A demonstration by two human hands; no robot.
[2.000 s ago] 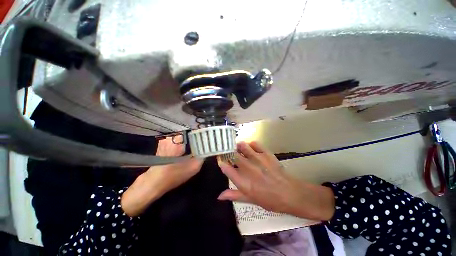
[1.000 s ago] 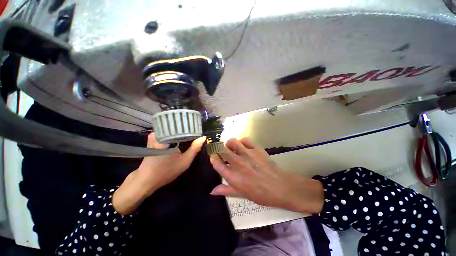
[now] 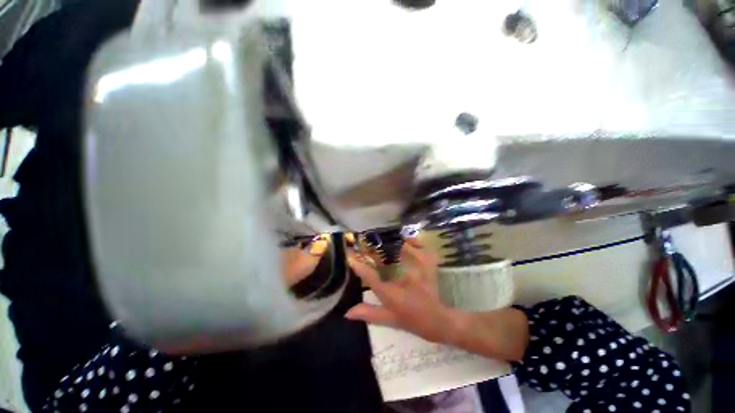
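Observation:
The black garment piece (image 3: 314, 363) lies on the table under the sewing machine head (image 3: 516, 89) and spreads left. My left hand (image 3: 302, 264) is mostly hidden behind the machine's blurred pale front part; only some fingers show near the needle area, on the black cloth. My right hand (image 3: 411, 294) lies with fingers spread beside the presser foot (image 3: 387, 246), at the cloth's right edge. The ribbed white knob (image 3: 477, 284) stands in front of part of this hand. The needle itself cannot be made out.
Snips with red and dark handles (image 3: 673, 286) hang at the machine's right end. The printed ruler strip (image 3: 435, 359) runs along the table's front edge. A narrow black strip (image 3: 580, 250) lies along the bed edge. The large pale machine part (image 3: 181, 193) blocks the view at left.
The view has moved closer to and left over the machine head, so its pale front part now covers most of my left hand. My right hand stays beside the presser foot.

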